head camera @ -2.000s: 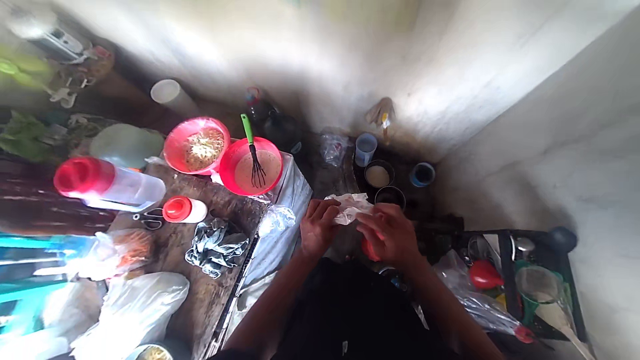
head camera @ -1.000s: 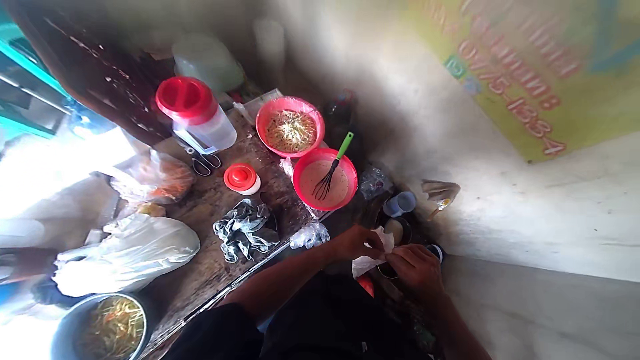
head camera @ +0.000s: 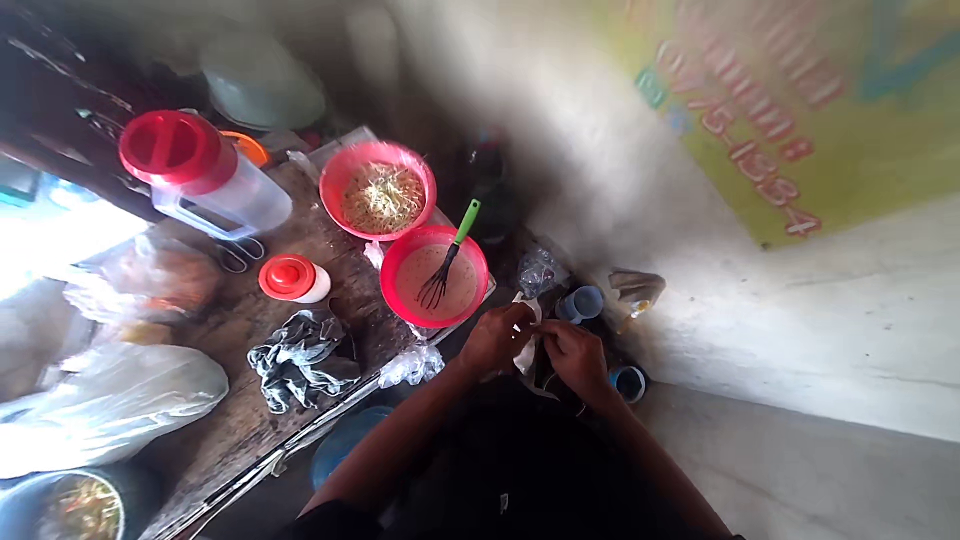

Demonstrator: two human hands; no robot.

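Both hands meet in front of my body, past the table's right edge. My left hand (head camera: 496,339) grips a thin white plastic bag or sheet (head camera: 526,355) at its upper end. Fingers of my right hand (head camera: 576,358) pinch the same white piece from the other side. Just left of them, a pink bowl of pale batter (head camera: 405,279) has a whisk with a green handle (head camera: 466,222) standing in it. Behind it, touching, is a pink bowl of bean sprouts (head camera: 382,196). A blue plastic cup (head camera: 583,303) stands right beside my right hand.
On the wooden table (head camera: 217,360) lie a crumpled dark cloth (head camera: 304,360), a red-lidded container (head camera: 289,277), scissors (head camera: 241,255), a red-lidded pitcher (head camera: 217,180) and filled plastic bags (head camera: 127,397). A pot of shredded vegetables (head camera: 86,506) is at lower left. The wall (head camera: 720,315) rises on the right.
The view has turned markedly, bringing a yellow banner on the wall into sight. Both hands stay on the white plastic throughout, and it now hangs lower between them.
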